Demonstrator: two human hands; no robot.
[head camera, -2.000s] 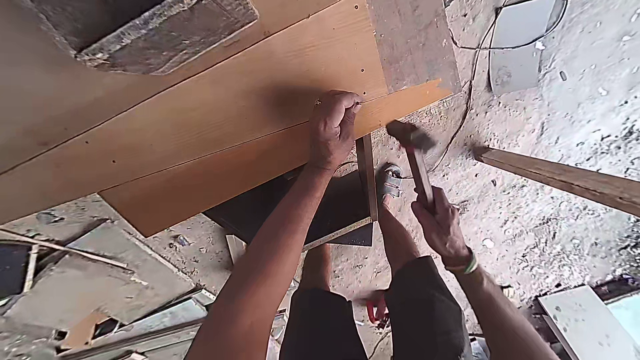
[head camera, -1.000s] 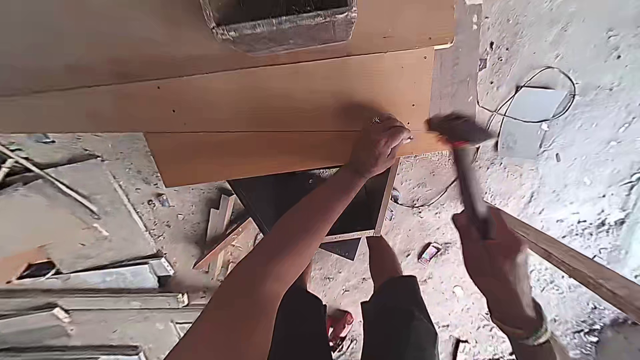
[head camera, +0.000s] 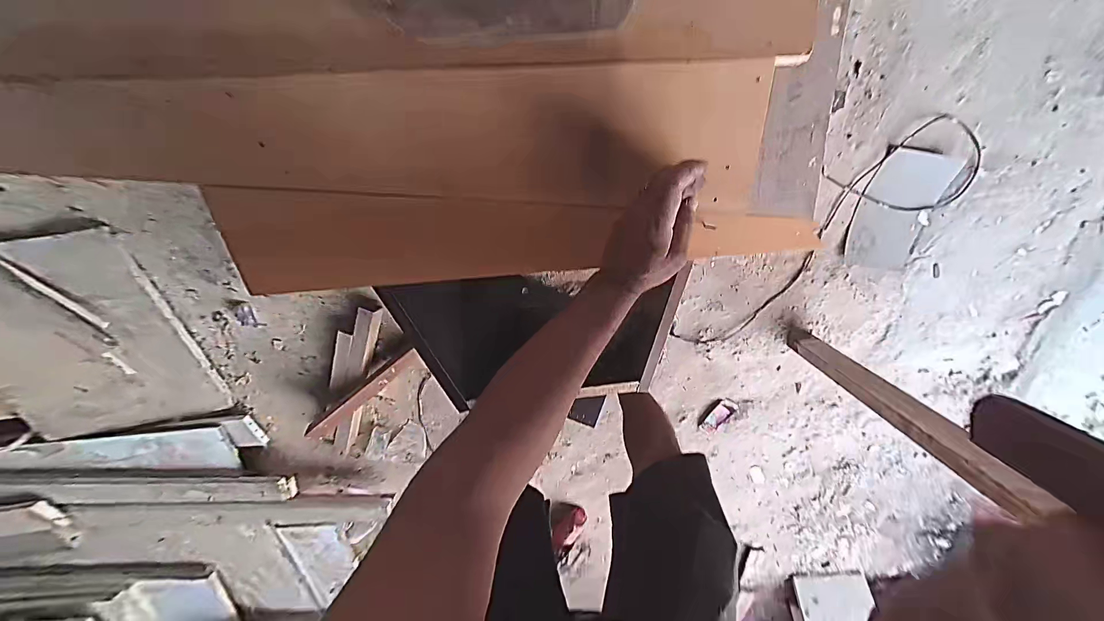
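My left hand (head camera: 657, 226) rests with curled fingers near the right end of an orange-brown wooden board (head camera: 414, 237). Whether anything is pinched in its fingers cannot be seen. A small dark nail (head camera: 708, 225) shows on the board just right of the hand. Above lies a wider wooden panel (head camera: 448, 129) with small dark nail marks. At the lower right edge is my right hand (head camera: 992, 556), blurred and partly cut off, raised close to the camera. It is shut on a hammer (head camera: 1039, 444), of which only a dark, rounded part shows, well away from the board.
A dark container (head camera: 517, 13) stands on the boards at the top. Beneath the board is a dark framed panel (head camera: 466, 332). A wooden bar (head camera: 906, 414) slants at right, near a looped cable (head camera: 979, 164). Wood offcuts (head camera: 354, 371) and stacked boards (head camera: 147, 492) lie at left.
My right hand has swung the hammer away from the board toward the lower right, near the camera. My left hand stays at the board's right end. The view has shifted.
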